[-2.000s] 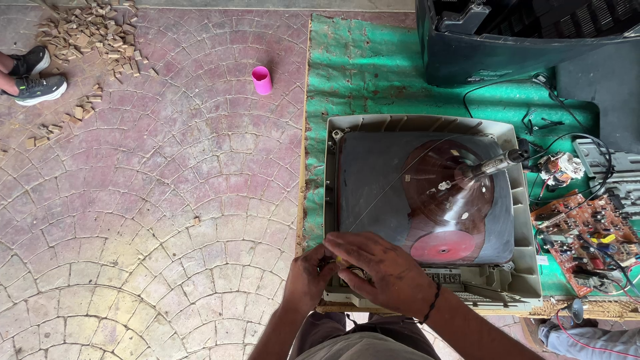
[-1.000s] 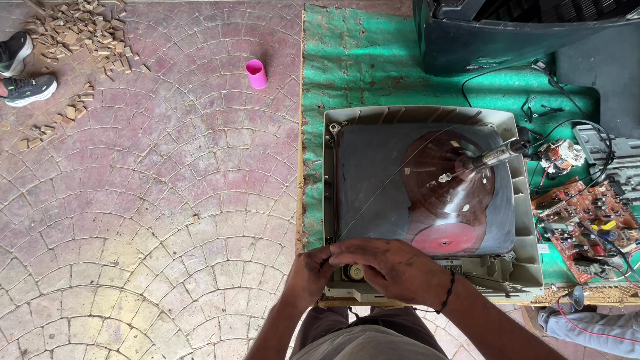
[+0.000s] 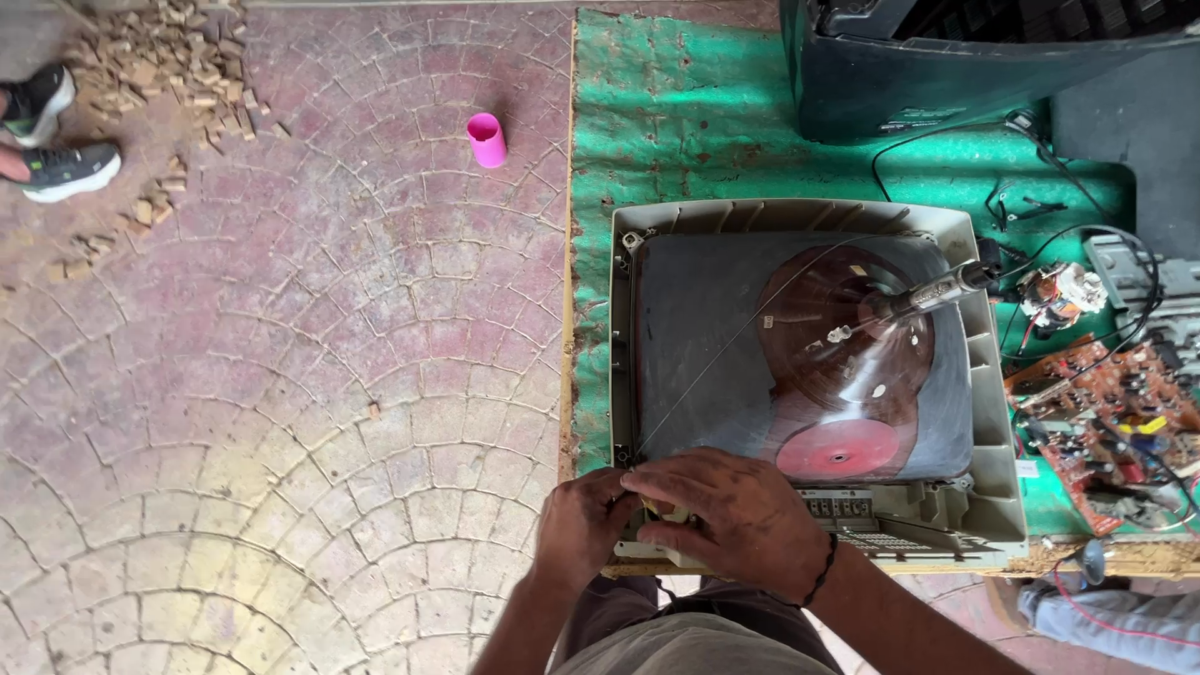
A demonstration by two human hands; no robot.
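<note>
A cathode ray tube (image 3: 712, 328) lies face down in a grey plastic television front casing (image 3: 996, 422), its glass neck (image 3: 937, 289) angled toward the upper right. A thin wire runs across the back of the tube to its lower left corner. At that corner my left hand (image 3: 591, 520) has its fingers bent at the casing's edge. My right hand (image 3: 736, 516), with a dark bracelet at the wrist, arches over the same corner, its fingertips meeting the left hand. A small pale part (image 3: 667, 511) shows between the hands; what the fingers grip is hidden.
The casing rests on a green-covered table (image 3: 675, 112). A black plastic housing (image 3: 900, 94) stands at the top right, with circuit boards (image 3: 1106, 422) and cables at the right. On the paved floor are a pink cup (image 3: 487, 141), wood pieces (image 3: 169, 56) and a person's shoes (image 3: 70, 171).
Both hands stay at the casing's lower left corner, and the fingers have shifted a little. A round part seen under my right hand one second ago is now mostly covered.
</note>
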